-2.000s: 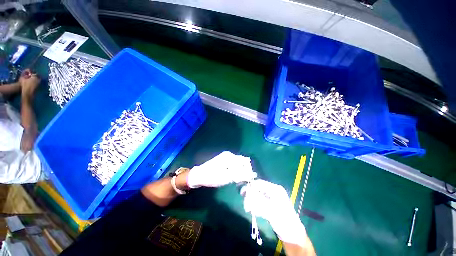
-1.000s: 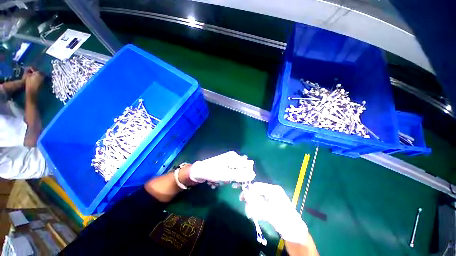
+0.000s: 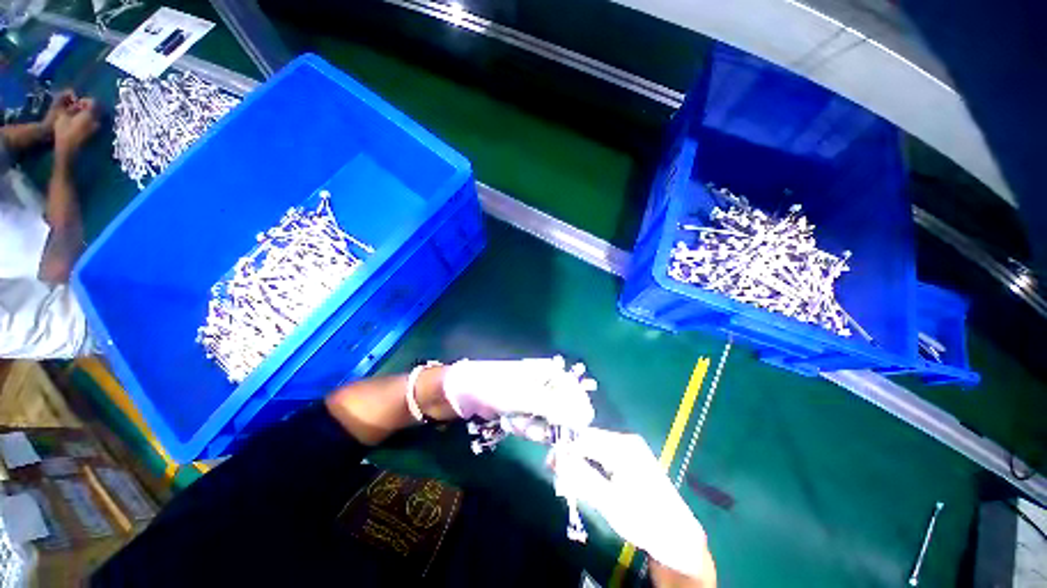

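My left hand (image 3: 517,388), in a white glove, is closed around a bunch of small slender rod parts (image 3: 491,432); their knobbed ends stick out below and above the fingers. My right hand (image 3: 626,480), also in a white glove, touches the left fingertips and holds rod parts (image 3: 574,519) whose ends hang below its fingers. Glare and the gloves hide how many rods each hand holds. Both hands are above the green bench (image 3: 792,459), between the large blue bin (image 3: 419,264) at left and the darker blue bin (image 3: 792,345) at right.
Both bins hold rod heaps. A small blue tray (image 3: 944,333) adjoins the right bin. A lone rod (image 3: 928,542) lies at far right. Beyond the left bin are a loose rod pile (image 3: 167,121), a printed sheet (image 3: 161,43) and a person's hands (image 3: 71,118). A metal rail (image 3: 551,230) runs behind.
The camera view has tilted slightly. More rod ends now show beneath my left hand. My hands remain together, and the rod ends below my right hand hang at a different angle.
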